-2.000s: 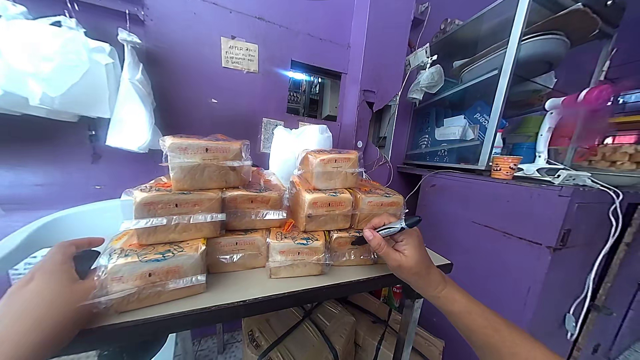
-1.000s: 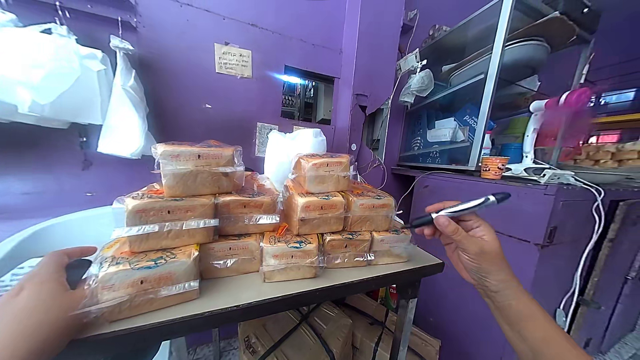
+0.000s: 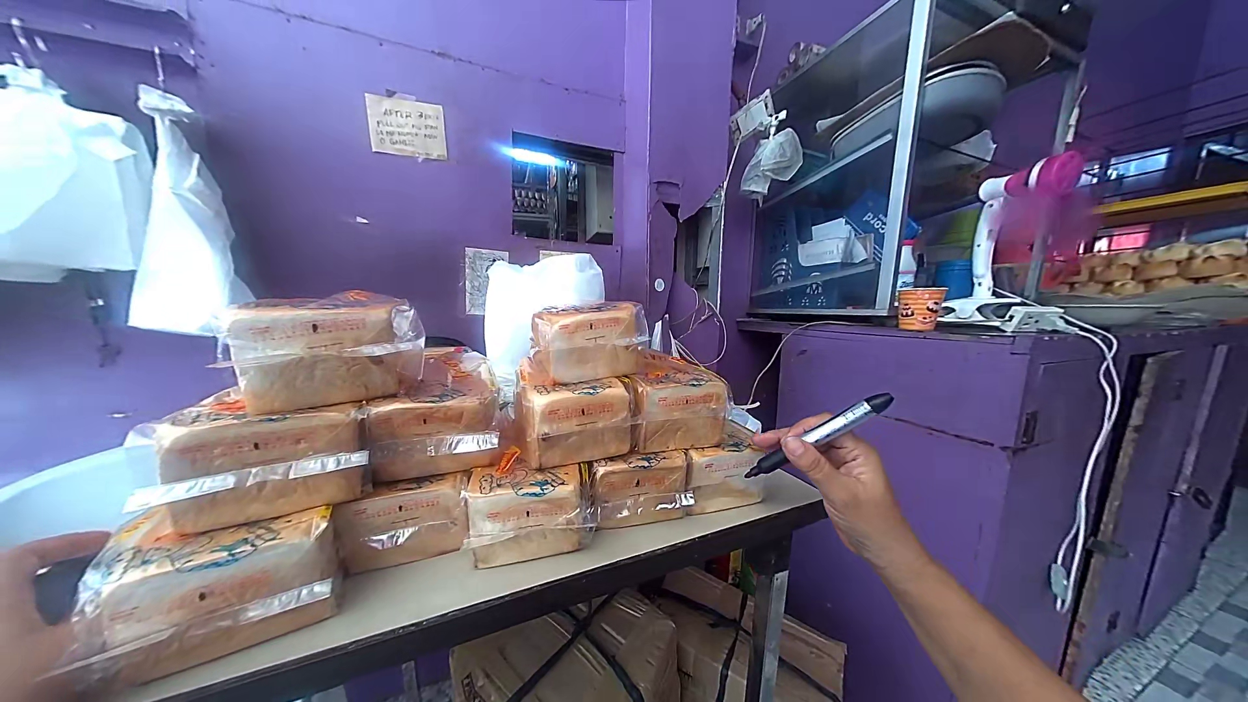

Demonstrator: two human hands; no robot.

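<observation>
Several bread loaves in clear printed plastic bags are stacked in two piles on a narrow table (image 3: pixel 429 604). My right hand (image 3: pixel 848 478) holds a black and silver marker pen (image 3: pixel 824 434), its dark tip pointing down left near the rightmost bottom loaf (image 3: pixel 723 478). At the left edge, my left hand (image 3: pixel 39 604) is beside the large bottom-left loaf (image 3: pixel 224 595), with a dark object, perhaps the pen's cap, between its fingers; the hand is blurred and partly out of view. A white plastic bag (image 3: pixel 536 292) stands behind the piles.
Strapped cardboard boxes (image 3: pixel 585 648) lie under the table. To the right, a purple cabinet (image 3: pixel 897 468) carries an orange cup (image 3: pixel 919 308), a white and pink fan (image 3: pixel 994 224) and cables. White bags (image 3: pixel 180 224) hang on the left wall, and a white chair (image 3: pixel 58 497) is behind the table.
The marker tip was at a bottom-right loaf two seconds ago; my right hand has since drawn back to the right, off the bread. My left hand stays beside the left loaf.
</observation>
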